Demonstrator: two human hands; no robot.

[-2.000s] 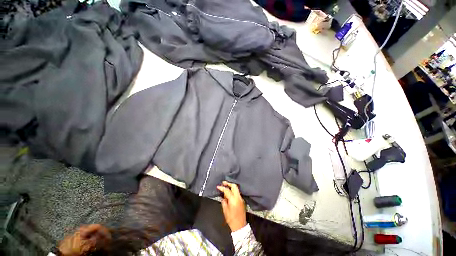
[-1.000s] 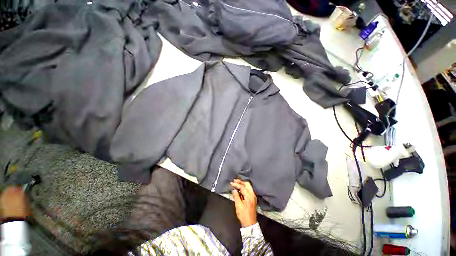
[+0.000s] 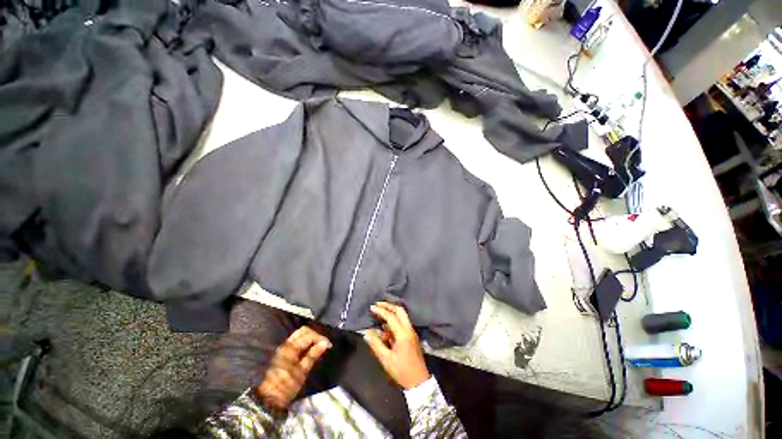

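Observation:
A dark grey zip hoodie (image 3: 429,231) lies front up on the table, its pale zipper (image 3: 369,244) running from the neck to the hem by my hands. My right hand (image 3: 399,347) is at the hem just right of the zipper's lower end. Its fingertips touch the cloth and the thumb is spread away, with no grip on the cloth visible. My left hand (image 3: 291,367) is in front of the table edge, below the hem and clear of it. Its thumb and fingertips are close together; whether they hold anything small is unclear.
More dark grey garments are heaped at the left (image 3: 86,146) and far side (image 3: 386,39). On the right are black cables, a white-bodied device (image 3: 630,231), a green spool (image 3: 666,322), a blue-and-white tube (image 3: 660,354) and a red spool (image 3: 667,387). The table edge (image 3: 283,299) runs before me.
My left hand has come from the far lower left to beside my right hand. My right hand stays at the hem, its thumb now more spread. The hoodie lies much as before; the view has shifted.

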